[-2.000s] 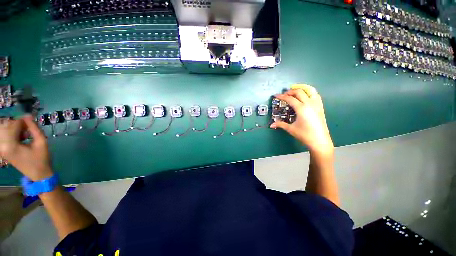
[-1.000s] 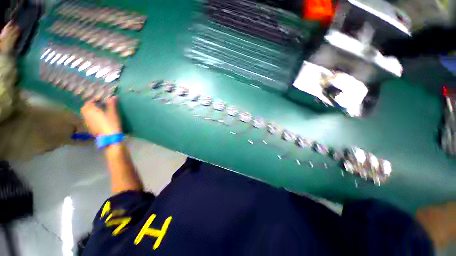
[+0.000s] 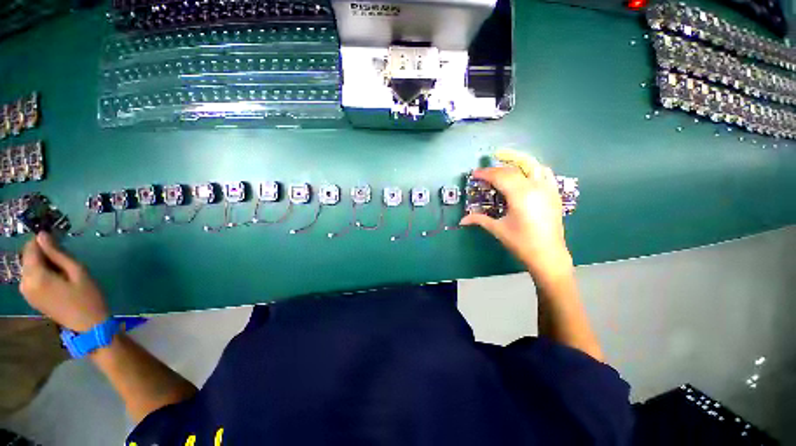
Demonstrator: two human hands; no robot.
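Observation:
Small square wired modules [image 3: 299,193] stand spaced in a row across the green mat, their thin wires trailing toward me. My right hand [image 3: 524,209] is at the right end of the row, thumb and fingers around a circuit board [image 3: 483,197] there. More boards [image 3: 569,193] show just right of that hand, partly hidden by it. My left hand [image 3: 59,277] is at the far left, its fingertips pinching a dark circuit board [image 3: 44,216] at the left board rows.
A clear blister tray [image 3: 223,74] lies behind the row, with dark filled trays [image 3: 218,12] beyond it. A white and silver screw feeder [image 3: 410,78] stands right of the tray. Tight rows of boards lie at the left edge [image 3: 21,162] and back right [image 3: 724,80].
The view swung left and came back. The right hand sits at the row's end with more boards to its right, and one fewer bare module shows. The left hand now holds a dark board.

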